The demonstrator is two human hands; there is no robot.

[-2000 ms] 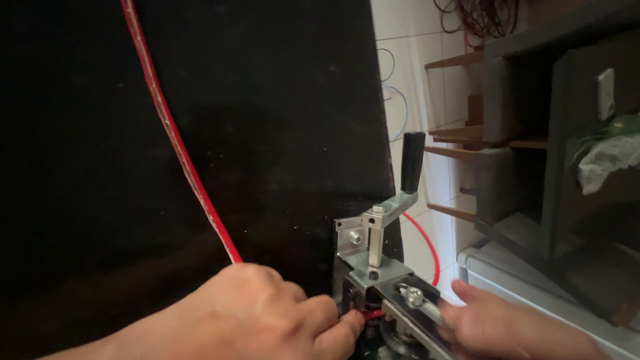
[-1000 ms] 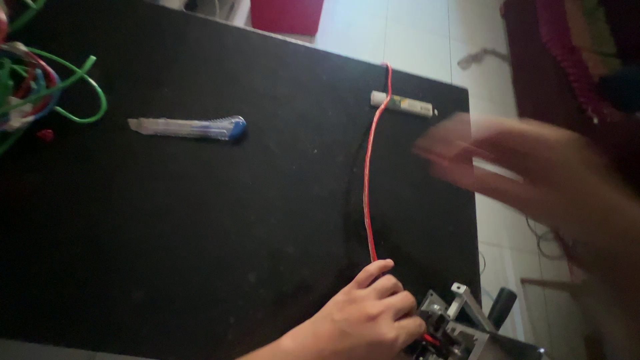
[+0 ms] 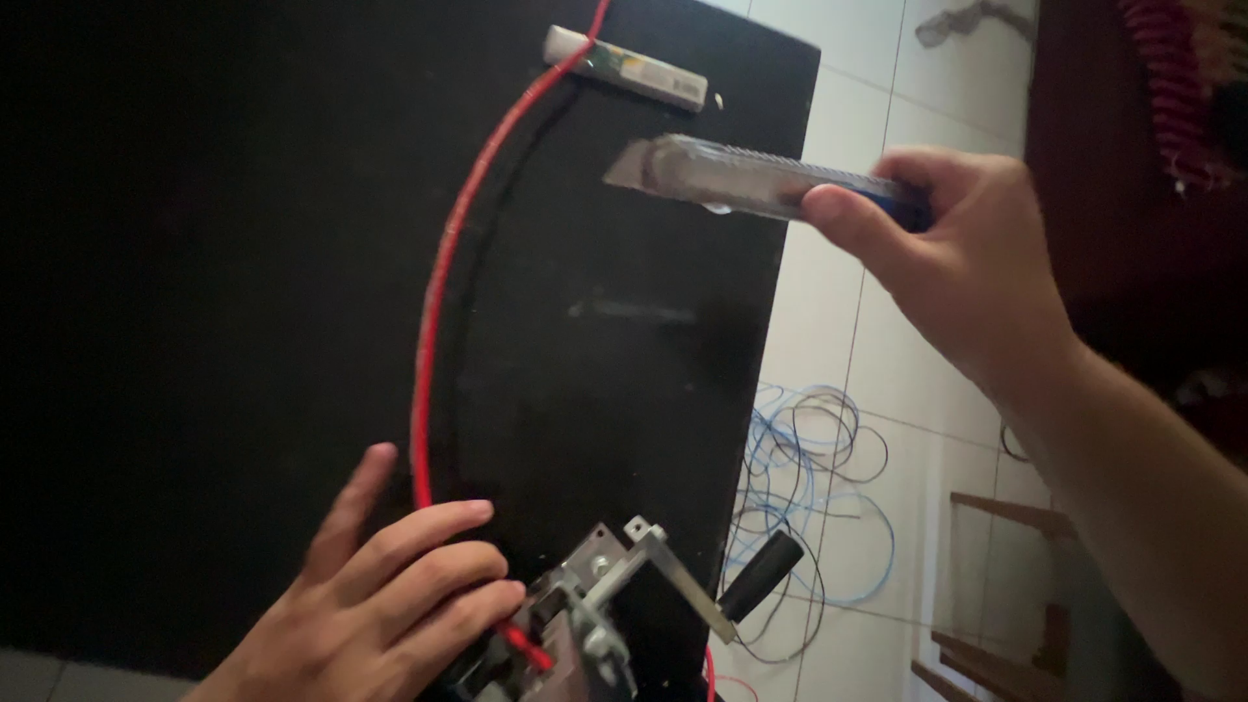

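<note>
My right hand [image 3: 975, 244] grips a clear plastic snap-off utility knife [image 3: 751, 180] by its blue end, above the right side of the black table; its blade points left. A red insulated cable [image 3: 429, 322] curves down the table and passes under my left hand [image 3: 390, 595]. The fingers of my left hand are spread and rest on or just over the cable, beside a metal hand-cranked wire stripper [image 3: 595, 624]. A short red stretch of cable shows between those fingers and the machine. The crank's black handle [image 3: 760, 575] sticks out to the right.
A white tube or stick with a printed label [image 3: 643, 78] lies under the cable at the top of the black table [image 3: 244, 244]. Past the table's right edge, loose blue and black wire strands [image 3: 809, 439] lie on the tiled floor. Wooden slats show at the lower right.
The utility knife lay on the table to the left a second ago; now my right hand holds it up. Two seconds ago that hand was beside the stripper. My left hand's fingers have spread.
</note>
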